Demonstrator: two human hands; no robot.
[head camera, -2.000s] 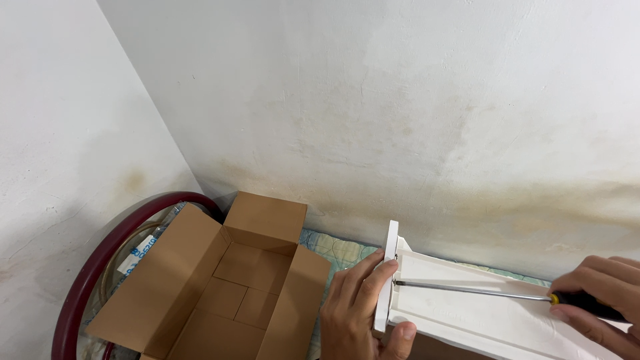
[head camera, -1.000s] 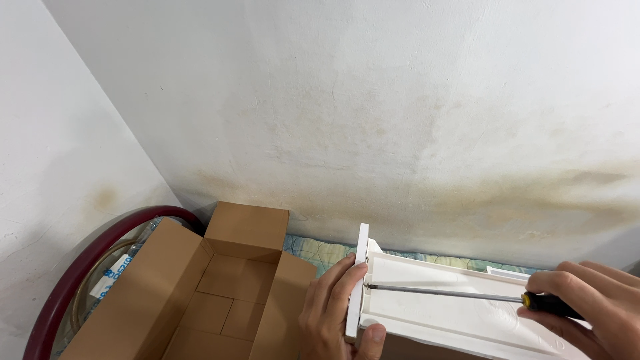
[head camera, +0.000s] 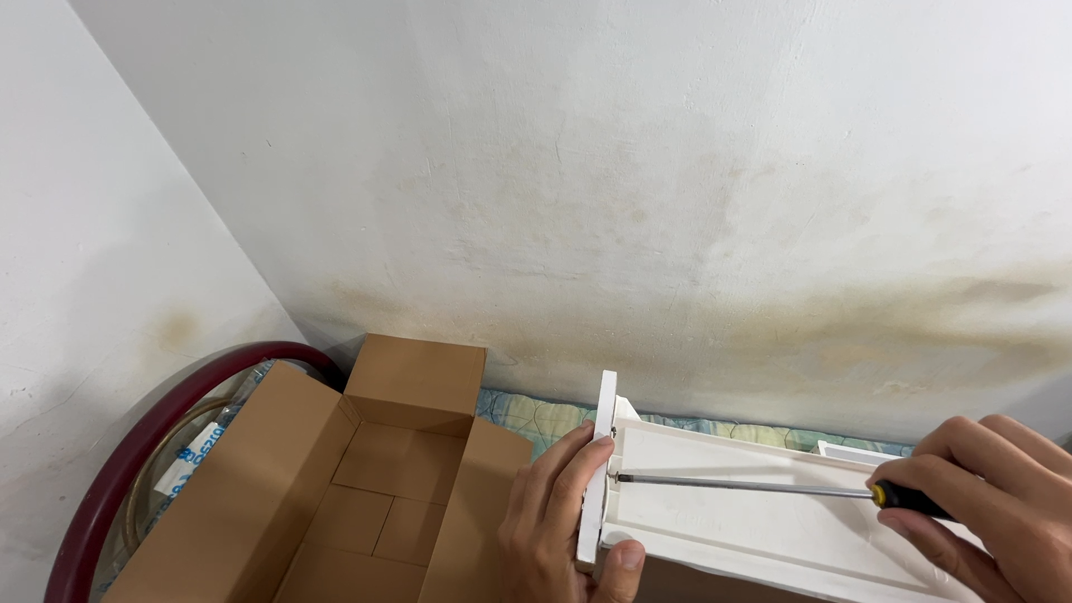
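A white plastic drawer-like part (head camera: 737, 494) lies at the lower right, its white front panel (head camera: 596, 469) standing upright at its left end. My left hand (head camera: 561, 511) grips this panel from the left, fingers over its face and thumb at the lower edge. My right hand (head camera: 988, 502) holds the black and yellow handle of a screwdriver (head camera: 754, 487). The long metal shaft runs left along the inside of the white part, its tip at a screw point by the panel. Another dark screw or hole shows just above the tip.
An open, unfilled cardboard box (head camera: 410, 394) stands left of my hands. Behind it are a dark red curved rim (head camera: 92, 494) and printed plastic packaging (head camera: 188, 461). A quilted cloth (head camera: 536, 419) runs along the stained wall (head camera: 586, 209). Another white piece (head camera: 854, 453) lies behind the part.
Both hands keep their places on the panel and the screwdriver, whose tip stays at the panel. The fingers of my right hand have shifted slightly on the handle.
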